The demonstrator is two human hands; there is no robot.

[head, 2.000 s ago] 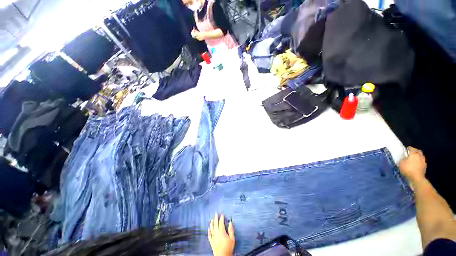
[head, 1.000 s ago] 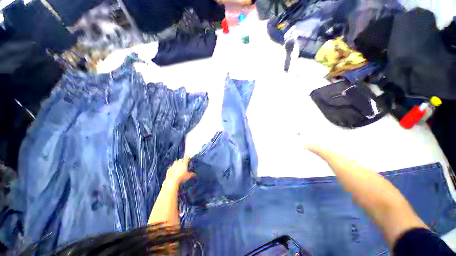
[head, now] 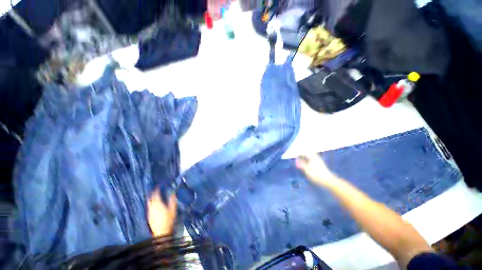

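The printed blue jeans [head: 364, 174] lie before me on the white table, one leg stretched to the right and the other [head: 279, 100] bent up toward the far side. My right hand [head: 313, 167] is at the upper edge of the stretched leg, near where the other leg crosses; blur hides whether its fingers grip cloth. My left hand [head: 161, 212] is at the waist end of the jeans, beside the jeans pile; it is blurred, and its fingertips' hold cannot be told. Dark hair covers the cloth at the bottom edge.
The jeans pile [head: 79, 169] lies at left. A black bag [head: 330, 90], red bottle [head: 391, 95] and yellow-capped bottle [head: 409, 83] stand at the far right. Dark folded garments [head: 169, 46] lie farther back. A dark device edge [head: 296, 258] shows at bottom centre.
The upper leg has swung up and right and lies longer across the table. My left hand has moved down and left. My right hand has come to the lower leg's upper edge.
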